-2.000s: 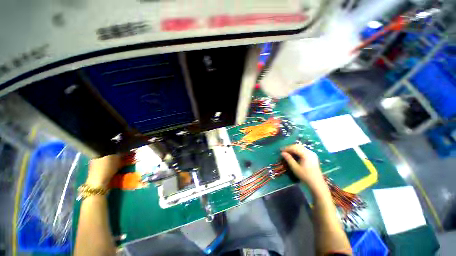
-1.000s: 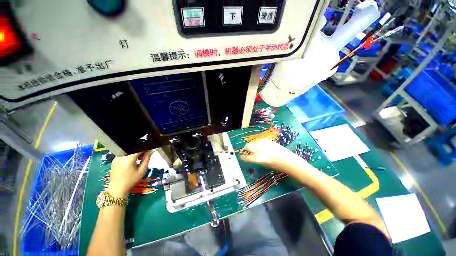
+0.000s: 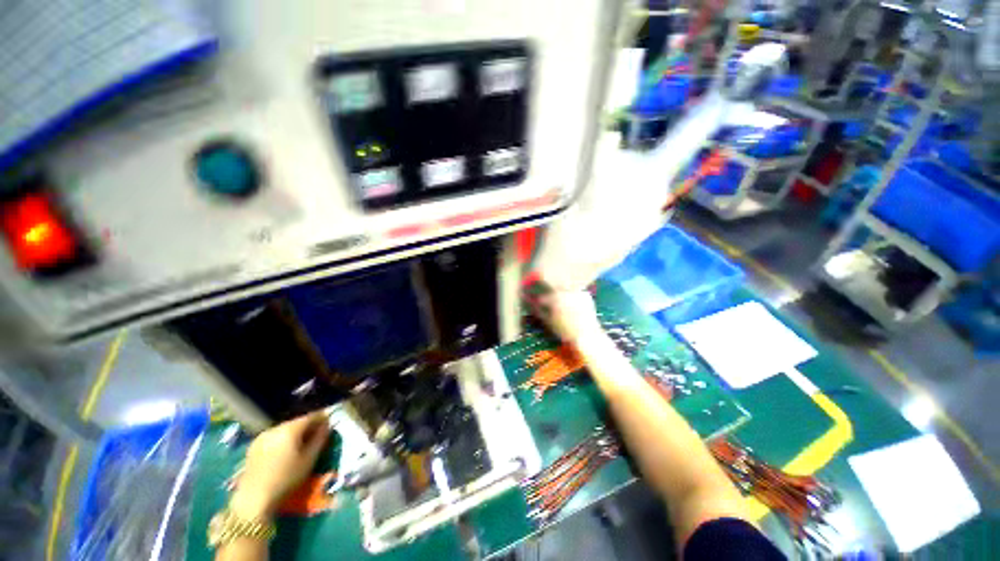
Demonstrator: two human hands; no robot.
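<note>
The crimping machine (image 3: pixel 285 241) fills the upper left, with its dark applicator (image 3: pixel 422 422) on a white base plate (image 3: pixel 521 438). My left hand (image 3: pixel 283 460) is left of the applicator, fingers curled beside an orange wire bundle (image 3: pixel 307 495); blur hides whether it grips a wire. My right hand (image 3: pixel 561 312) reaches to the right side of the machine, behind an orange wire bundle (image 3: pixel 548 367); its fingertips are blurred, and I cannot tell if they hold anything. Orange-red and black lead wires (image 3: pixel 570 471) lie right of the base plate.
A blue bin with silvery strands (image 3: pixel 137 477) is at the left. A blue bin (image 3: pixel 674 268) stands behind the bench's right side. White sheets (image 3: pixel 746 342) and yellow tape (image 3: pixel 828 433) are on the right. More wires (image 3: pixel 773 482) lie near my right forearm. Carts with blue bins are beyond.
My right hand has moved from the orange wires away from me, to beside the machine's right side. My left hand stays left of the applicator. The view has tilted up, showing more of the control panel.
</note>
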